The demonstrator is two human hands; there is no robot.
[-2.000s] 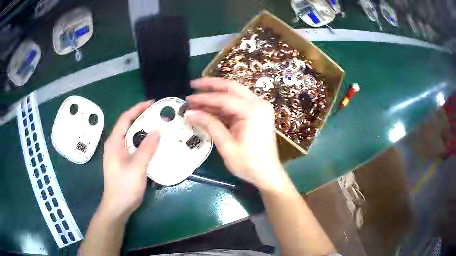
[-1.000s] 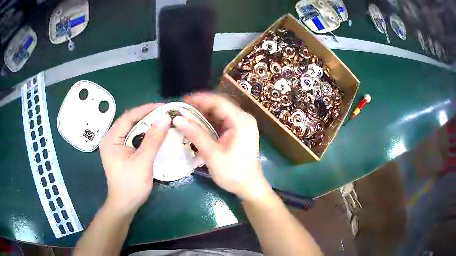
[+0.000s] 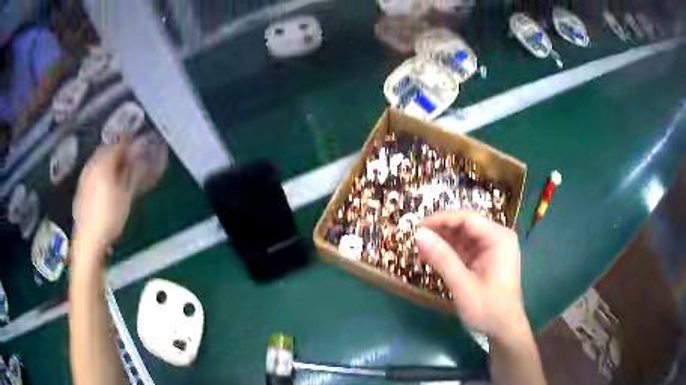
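My left hand (image 3: 113, 188) is blurred and reaches far forward at the left, over the bench near a row of housings; whether it holds anything cannot be told. My right hand (image 3: 478, 263) is over the front right of the brown parts carton (image 3: 353, 263), thumb and fingers curled close to the coppery rings (image 3: 399, 218); a ring in its fingertips cannot be made out. A white housing cover (image 3: 171, 322) with two round holes lies at the lower left. The mallet (image 3: 280, 357), with green-yellow and white head, lies at the near edge, its handle pointing right.
A black slab (image 3: 256, 218) lies left of the carton. Half-assembled housings (image 3: 421, 89) with blue parts stand behind it. Another white cover (image 3: 293, 36) lies further back. A red-yellow screwdriver (image 3: 547, 199) is to the right. A white perforated strip (image 3: 129, 346) is partly hidden by my left forearm.
My hands have parted; the cover they held is out of them. My left hand has moved forward and left, my right hand to the carton. The view has swung, and the mallet head is uncovered.
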